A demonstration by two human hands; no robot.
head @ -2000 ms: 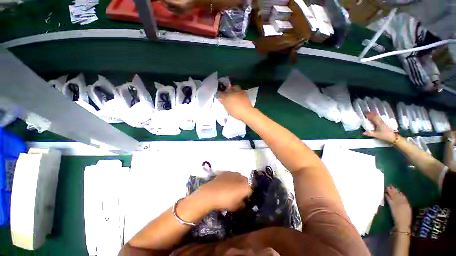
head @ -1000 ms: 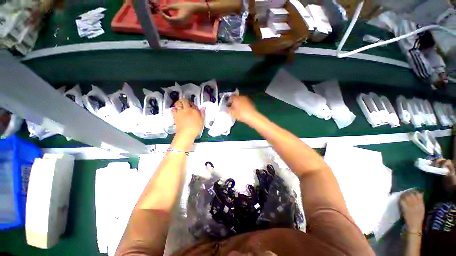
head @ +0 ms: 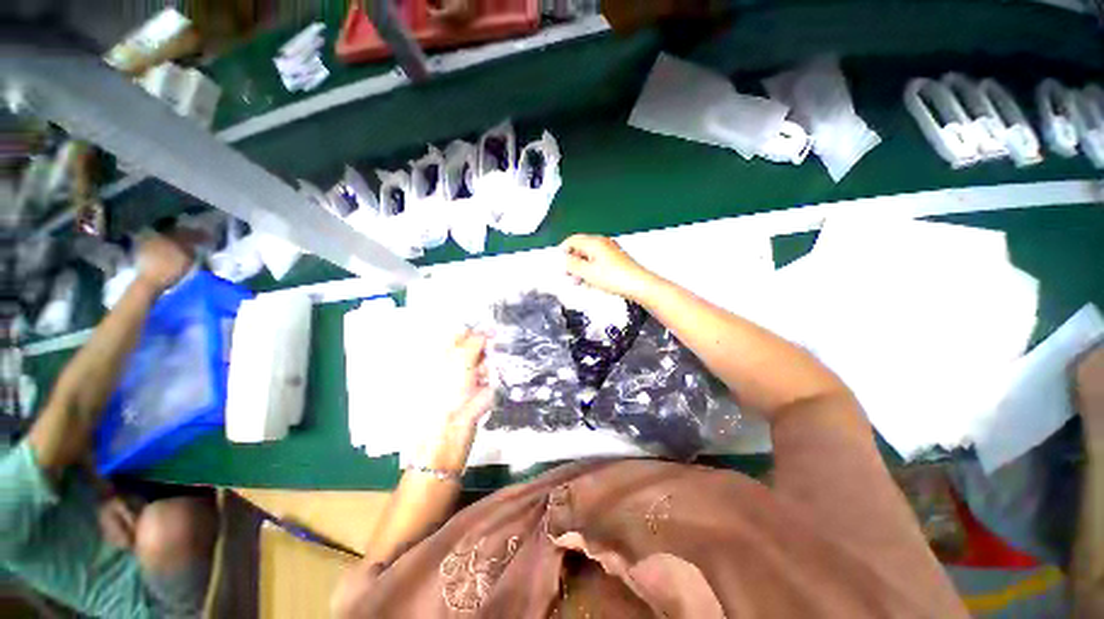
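A clear bag with a heap of black cables lies on the white board in front of my body. My left hand is at the bag's left edge; its grip is unclear. My right hand is above the cable heap near the belt rail, fingers drawn together; I cannot tell whether it holds the bag's edge. A row of white foam sleeves with black cables showing stands on the green belt.
White products and loose foam sleeves lie on the belt at right. Foam sheets lie right of the bag. A blue bin and thick white block are at left. Other workers' arms show at both sides.
Both my hands have moved from the sleeve row back to the cable bag. The view has turned, showing more of the left side. The cable-filled sleeves now stand apart from my hands.
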